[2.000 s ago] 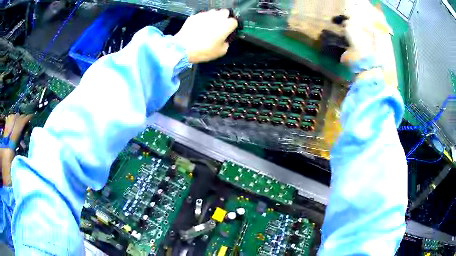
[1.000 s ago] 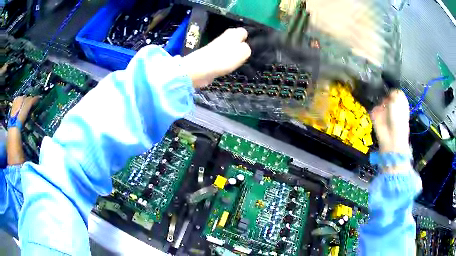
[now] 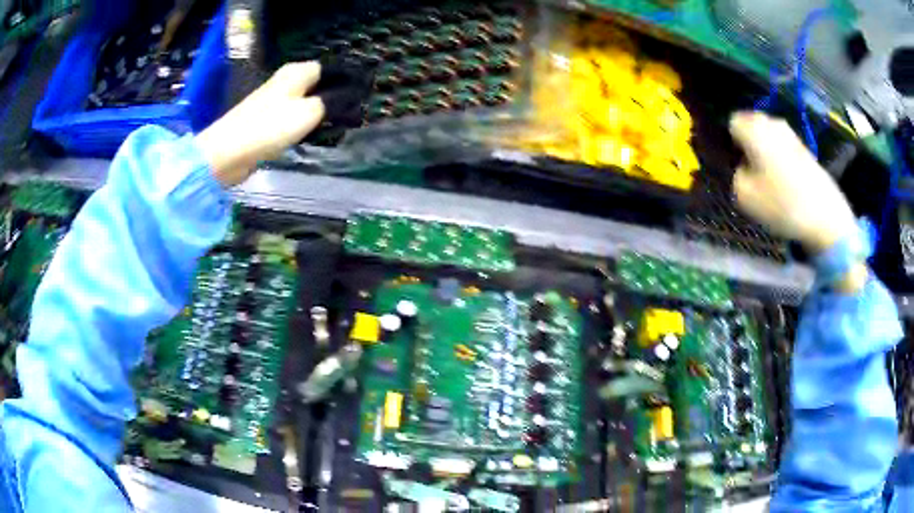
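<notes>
The clear blister tray of wound coils lies on the shelf behind the board line. Yellow film capacitors are heaped in a dark bin at its right. My left hand is at the tray's left end, its black-covered fingertips over or against the edge; blur hides whether they grip it. My right hand is right of the capacitors, fingers bent, fingertips lost against the dark background. I see nothing clearly held in it.
A blue parts bin with dark parts stands at the upper left. A metal rail crosses in front of the shelf. Below it, green circuit boards sit in black frames with metal clips. Blue cord hangs at the upper right.
The view has shifted right, so the bins and boards appear further left. The blurred object over the tray and capacitors is gone. My left hand has moved down along the tray's left end.
</notes>
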